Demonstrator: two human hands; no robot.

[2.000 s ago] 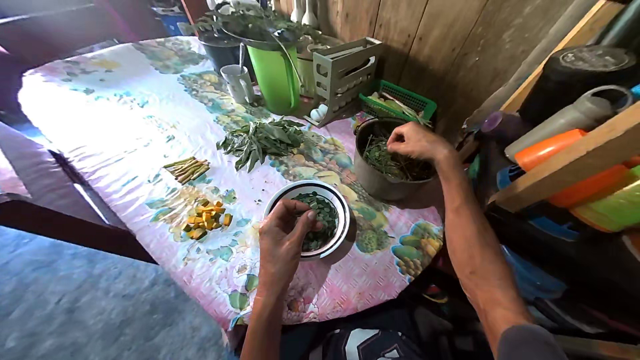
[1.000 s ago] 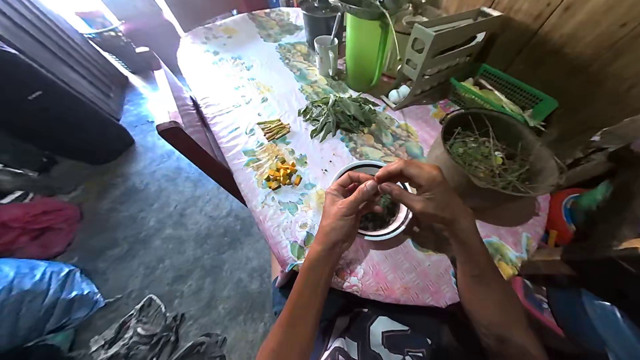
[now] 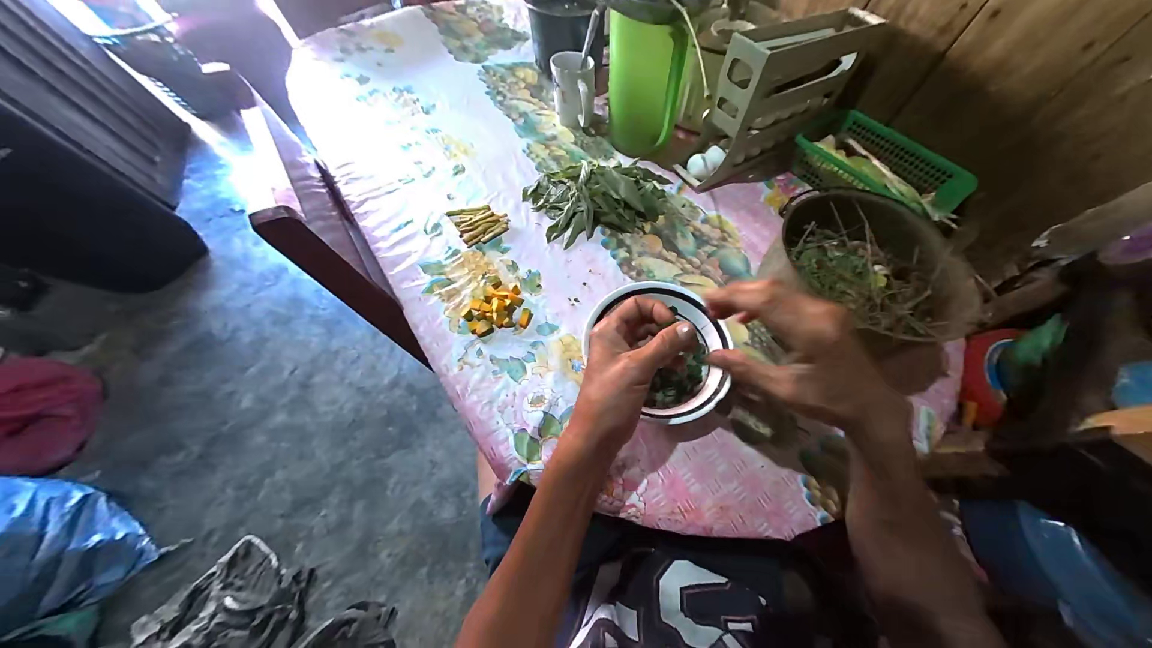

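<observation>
A white bowl with a dark band (image 3: 661, 416) stands near the table's front edge, with green leaves (image 3: 677, 382) inside. Over its left part is my left hand (image 3: 634, 351), thumb and fingers pinched together; whether a small leaf or stem is between them cannot be told. My right hand (image 3: 792, 351), blurred, is at the bowl's right rim with thumb and fingers apart and nothing visible in them. Right of it stands a pot (image 3: 958, 288) holding stems and greens (image 3: 868, 279). Behind the bowl lies a heap of leafy greens (image 3: 598, 198). Cut orange squash pieces (image 3: 493, 309) and short green stalks (image 3: 478, 225) lie to the left.
Toward the back stand a green pitcher (image 3: 643, 85), a mug (image 3: 572, 90), a slatted rack (image 3: 783, 90) with white eggs (image 3: 706, 162) beside it, and a green plastic basket (image 3: 945, 175). A wooden bench (image 3: 328, 270) runs along the table's left side. Bags lie on the floor.
Two seconds ago my right hand was in the pot; a second ago both hands met over the bowl. Now my right hand has parted from the left, toward the right. The view has shifted.
</observation>
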